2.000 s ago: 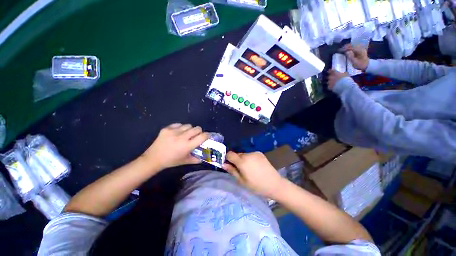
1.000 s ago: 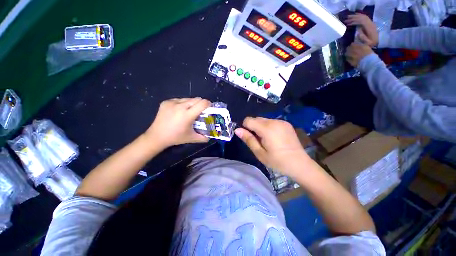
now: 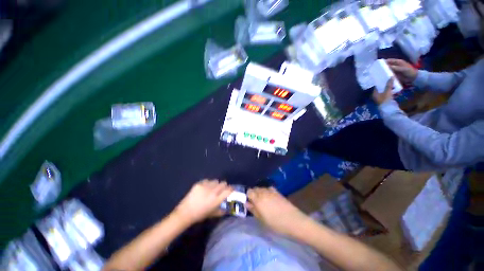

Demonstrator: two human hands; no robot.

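A power bank unit (image 3: 236,203) with a white frame and a dark and yellow end is between my hands, low in the picture. My left hand (image 3: 206,199) holds it from the left, fingers over its side. My right hand (image 3: 271,209) is at its right edge; its fingertips are blurred, and whether it holds anything cannot be made out. The tester (image 3: 255,124), a white box with red number displays and a row of buttons, stands on the black bench (image 3: 175,153) beyond my hands.
Units in clear bags lie on the green conveyor (image 3: 69,127). Bagged units (image 3: 69,233) lie at the lower left and more (image 3: 345,32) at the upper right. Another person's hands (image 3: 395,79) hold a white piece at the right. Open cartons (image 3: 382,201) stand below the bench.
The view has shifted, so the tester and my hands appear lower. My hands are closer together at the unit. The other person now holds up a white piece. The tester's top display reads differently.
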